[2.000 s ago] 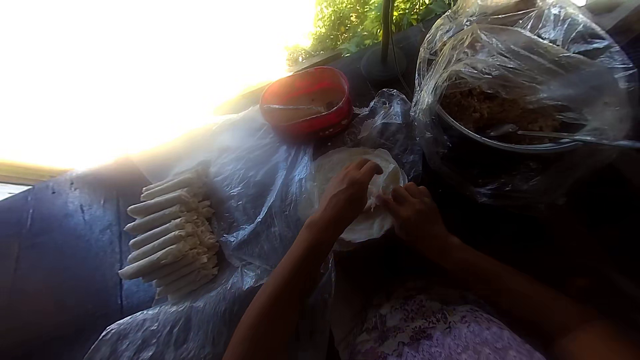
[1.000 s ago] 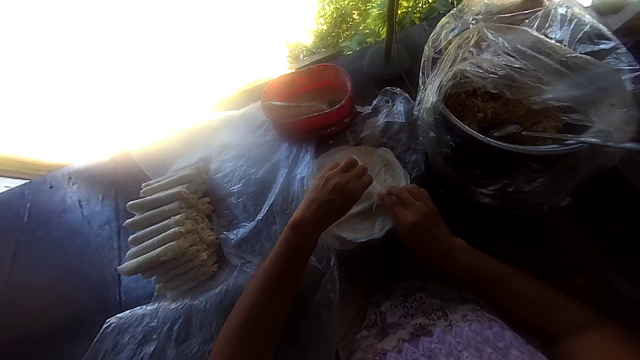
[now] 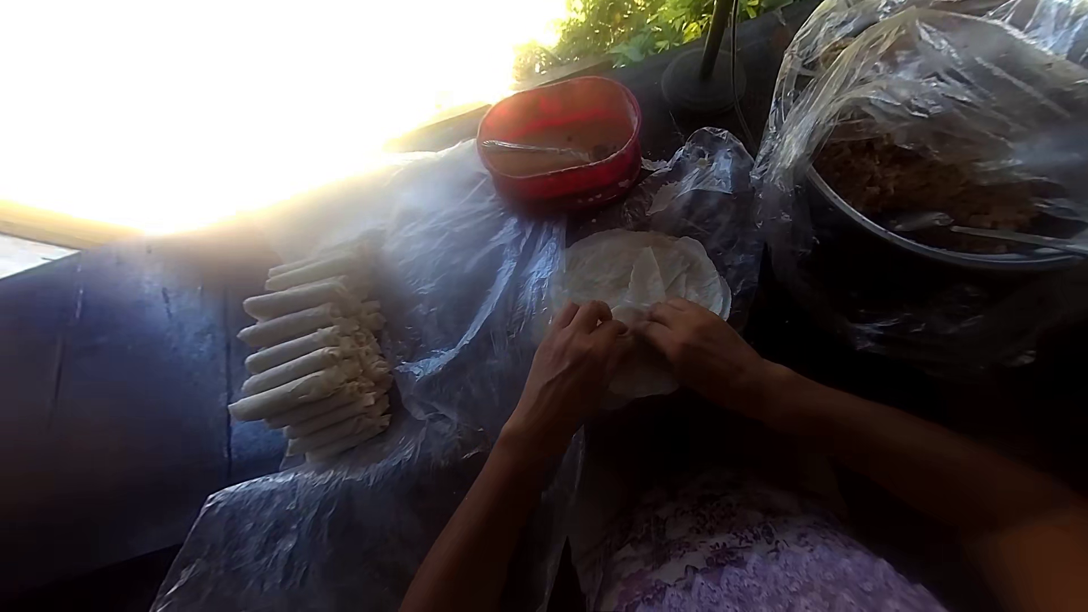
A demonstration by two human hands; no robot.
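A round, thin, pale wrapper sheet (image 3: 680, 263) lies in front of me, with more thin sheet showing below my hands. My left hand (image 3: 586, 348) and my right hand (image 3: 701, 348) meet over it, fingertips close together and pinching the wrapper's folded part between them. What lies inside the fold is hidden by my fingers. Left of my hands, a stack of pale rolled wrappers (image 3: 293, 361) rests on clear plastic sheeting (image 3: 459, 297).
A red bowl (image 3: 586, 183) with brownish contents and a utensil stands beyond the wrapper. At right, a large pot (image 3: 918, 242) of brown shredded filling, with a spoon (image 3: 1011, 236), is draped in a clear plastic bag (image 3: 952, 59). A dark pole base (image 3: 703, 81) stands behind.
My left hand has moved down and toward my right hand; both now meet at the wrapper's fold. Before, my left hand was higher on the sheet, apart from the right.
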